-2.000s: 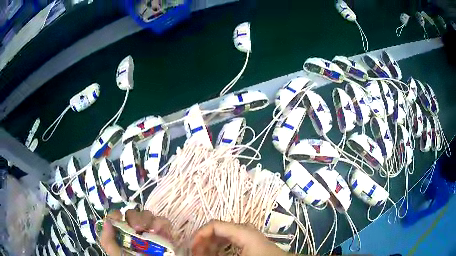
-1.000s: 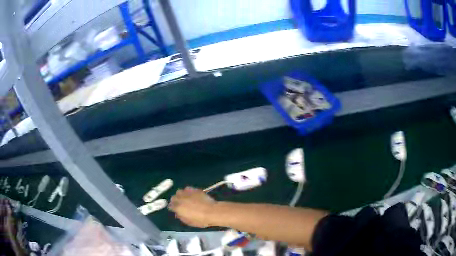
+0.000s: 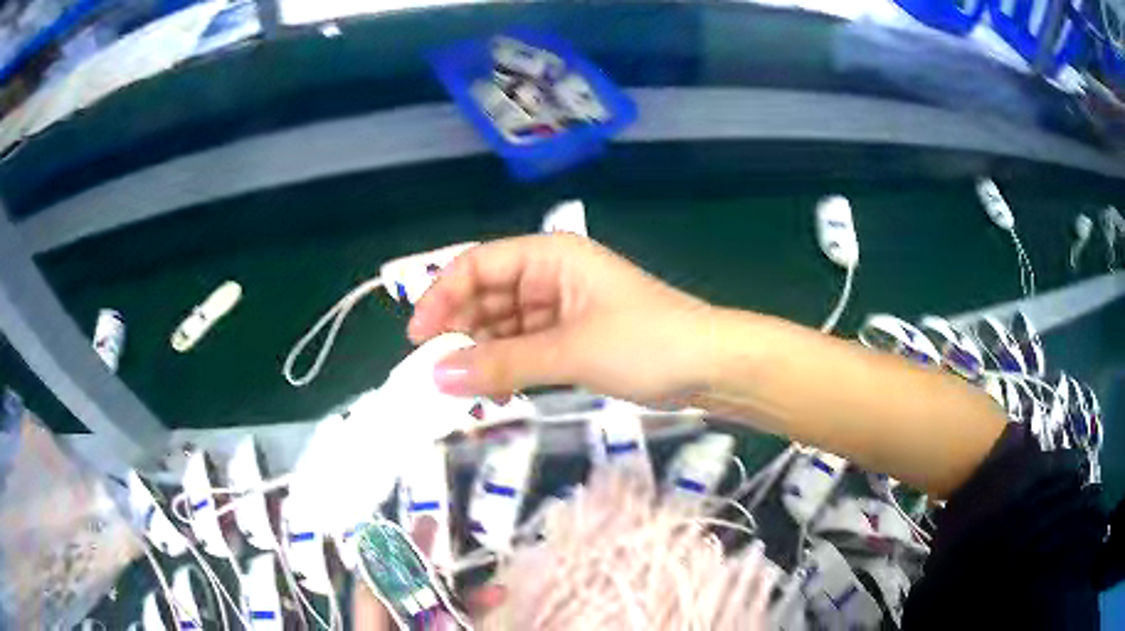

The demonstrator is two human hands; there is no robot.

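My right hand (image 3: 531, 308) reaches in from the right and is above the bench near the conveyor rail. Its thumb and fingers hold a smooth, blurred white cover (image 3: 392, 413). My left hand (image 3: 373, 609) is mostly cut off by the bottom edge; only parts of its fingers show. It holds an open housing (image 3: 392, 567) with a green circuit board facing up, below the white cover. The lower end of the housing is cut off. A blurred heap of pale pink cords (image 3: 635, 561) lies right of my left hand.
White units with cords stand in rows on the bench (image 3: 500, 487). More units (image 3: 836, 231) and a pale elongated piece (image 3: 206, 316) lie on the green belt. A blue basket (image 3: 543, 105) of parts is beyond. A grey post (image 3: 74, 339) and clear bag (image 3: 62, 530) are left.
My right hand has come back from the far left of the belt, now with a white cover. The view has tilted down, and the left hand's housing has come into view at the bottom.
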